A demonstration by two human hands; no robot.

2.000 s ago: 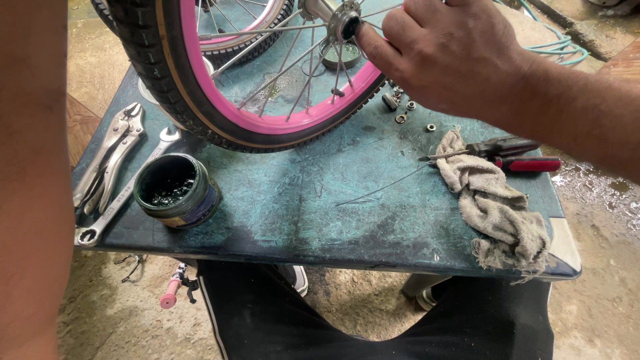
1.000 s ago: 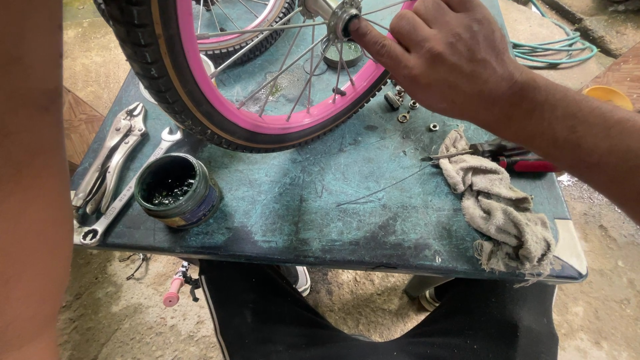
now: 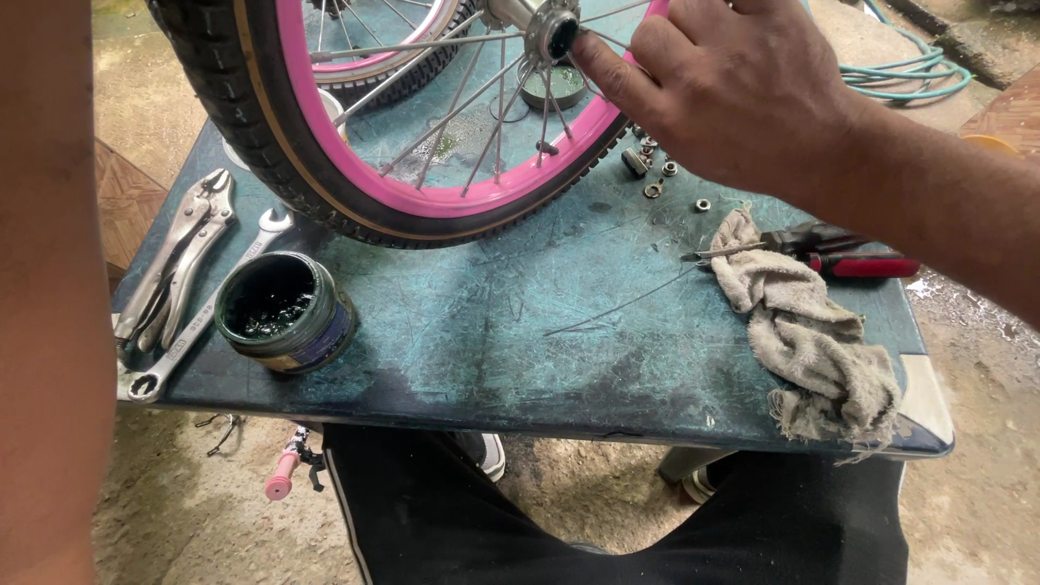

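Observation:
A bicycle wheel with a pink rim (image 3: 487, 191) and black tire stands tilted over the blue-green table. My right hand (image 3: 723, 89) is at its metal hub (image 3: 554, 34), one fingertip on the edge of the dark, greased opening; whether it grips anything is unclear. My left forearm (image 3: 53, 292) runs down the left side, and the left hand is out of view. An open jar of dark grease (image 3: 280, 313) stands at the table's left front, beside a combination wrench (image 3: 203, 313) and locking pliers (image 3: 179, 256). Nuts and small hub parts (image 3: 654, 166) lie right of the tire.
A crumpled grey rag (image 3: 812, 333) lies at the right, with red-and-black-handled pliers (image 3: 865, 264) touching it. Behind the spokes are a second wheel (image 3: 382, 77) and a round lid (image 3: 554, 85). A pink handlebar grip (image 3: 282, 475) shows below the table; a green hose (image 3: 918, 77) lies beyond.
My right hand has stayed at the hub, with small shifts of the fingers around its opening. Wheel, jar, rag and tools look unmoved.

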